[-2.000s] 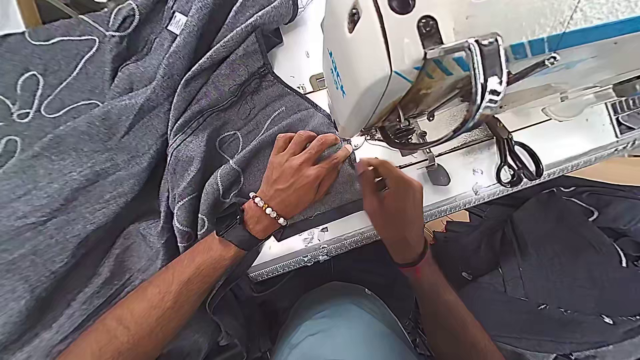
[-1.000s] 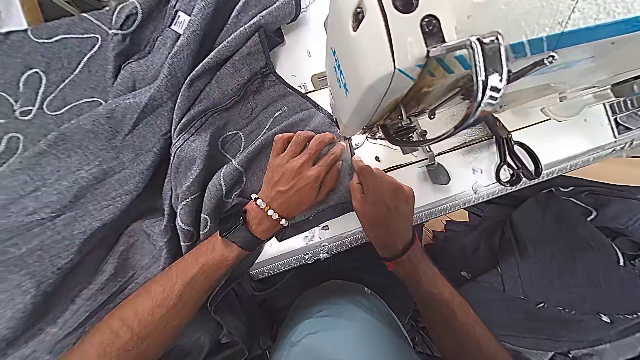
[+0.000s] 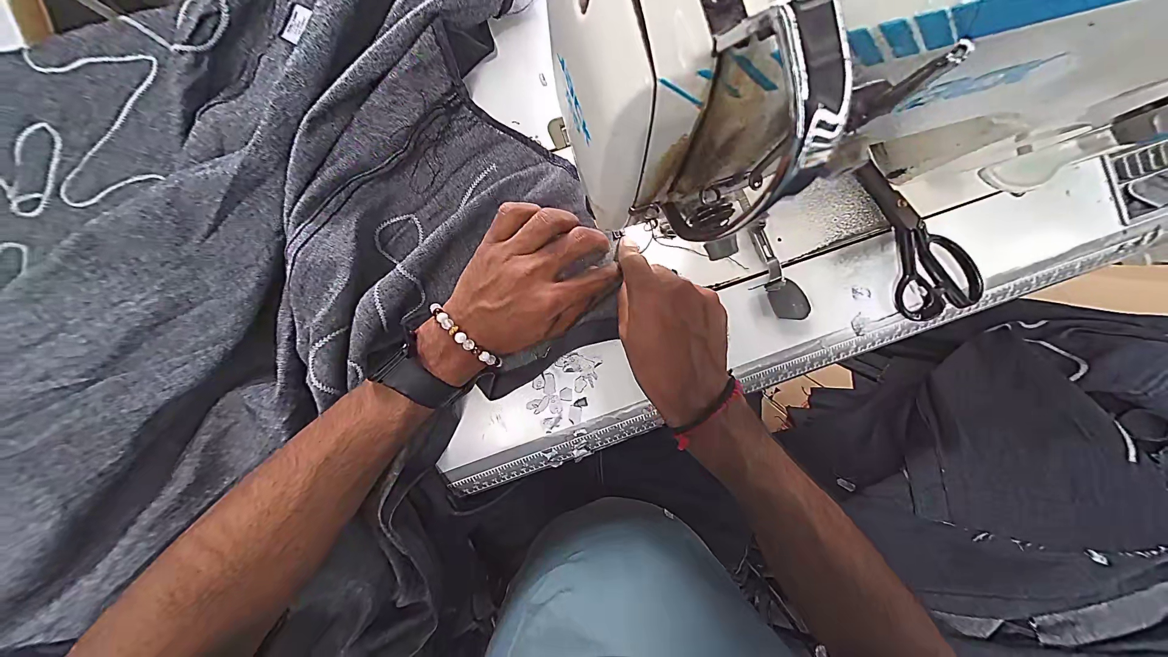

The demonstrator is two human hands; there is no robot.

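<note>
A grey knit garment [image 3: 401,182] with a dark bound edge spreads over the left of the table and reaches the needle area of a white industrial sewing machine [image 3: 611,109]. My left hand [image 3: 534,283], wearing a beaded bracelet and a black watch, presses on the garment just left of the needle area. My right hand [image 3: 675,328], with a red and dark wristband, pinches the fabric edge between thumb and finger beside my left fingertips. The needle and presser foot are largely hidden by the machine head and my fingers.
Black-handled scissors [image 3: 935,265] lie at the right, below the machine arm. A measuring tape [image 3: 821,351] runs along the table's front edge. Small scraps [image 3: 566,388] lie near that edge. Dark garments [image 3: 1013,438] are heaped at the lower right, beyond the edge.
My right hand, blurred and slightly apart from the left two seconds ago, has come in to the fabric edge beside my left fingers. My left hand remains on the garment in nearly the same place.
</note>
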